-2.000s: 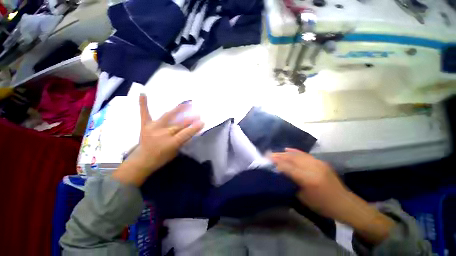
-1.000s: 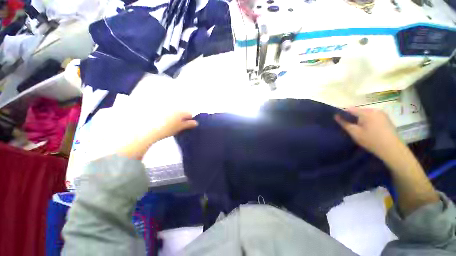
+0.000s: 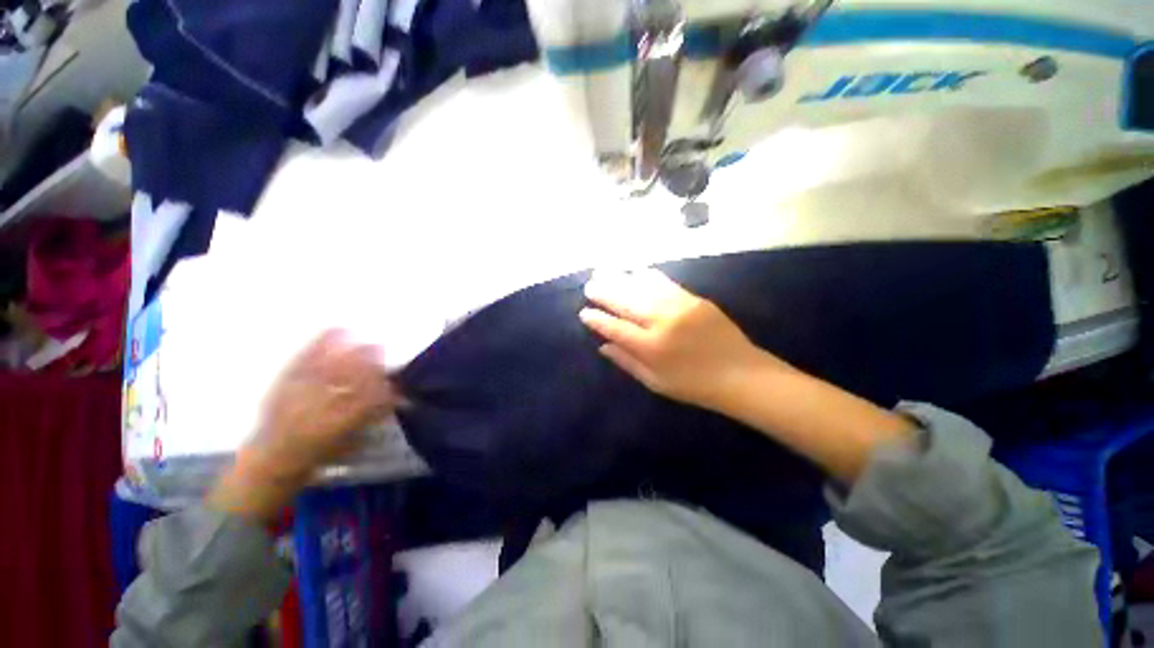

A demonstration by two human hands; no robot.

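A large dark navy panel point(image 3: 532, 392) lies across the front of the table and hangs over its edge to my lap. My left hand point(image 3: 323, 405), blurred, is at the panel's left end, where the cloth draws into folds at the fingers. My right hand point(image 3: 671, 336) is on the panel near its upper edge, fingers bent and close together on the cloth. The needle area point(image 3: 645, 171) of the white sewing machine point(image 3: 911, 152) is just beyond my right hand. The fingertips there are partly lost in glare.
A heap of navy and pale cut pieces point(image 3: 241, 101) lies at the back left of the table. Blue plastic baskets point(image 3: 348, 570) stand below the table's front edge, left and right. Red cloth point(image 3: 57, 506) hangs at the far left.
The navy panel has come down flatter and extends further right on the table. My right hand has moved left along its upper edge towards the needle area. My left hand has moved left and down.
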